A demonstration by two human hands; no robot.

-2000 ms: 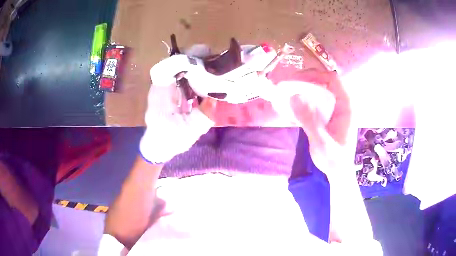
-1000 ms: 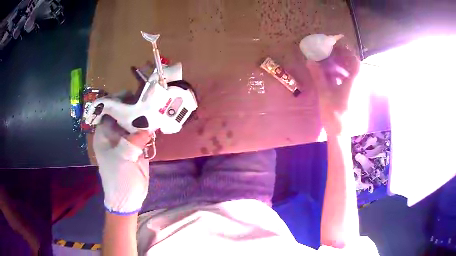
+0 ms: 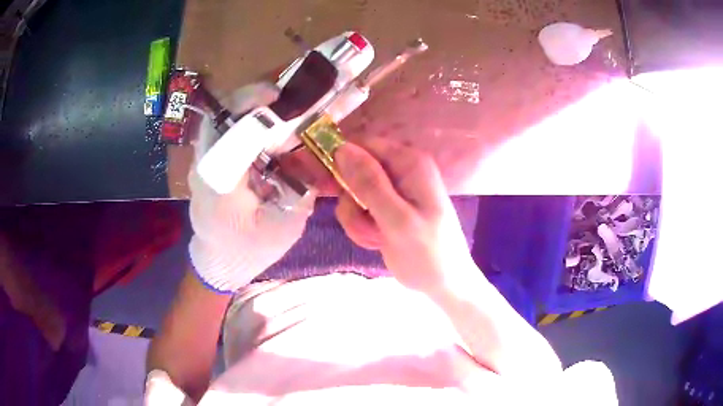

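My left hand (image 3: 242, 226), in a white knitted glove with a blue cuff edge, holds a glossy white unit (image 3: 231, 156) above the cardboard mat. The unit has a black seat-like part (image 3: 305, 86), a red patch at its far end and a thin post pointing up and right. Bent metal pieces hang near my glove. My bare right hand (image 3: 396, 202) grips a yellow tube (image 3: 323, 136) between thumb and fingers, its flat end against or very close to the unit's side. The glove's fingers are partly hidden behind the unit.
A white squeeze bottle (image 3: 568, 43) lies on the mat (image 3: 483, 103) at the upper right. A green item (image 3: 158, 74) and red packet (image 3: 177, 112) lie left. A blue bin (image 3: 559, 293) with silvery parts stands at the lower right. White glare covers the right side.
My right hand has left the bottle, which lies on the mat, and has taken hold of the yellow tube. My left hand has turned the unit, and both hands are now together at it.
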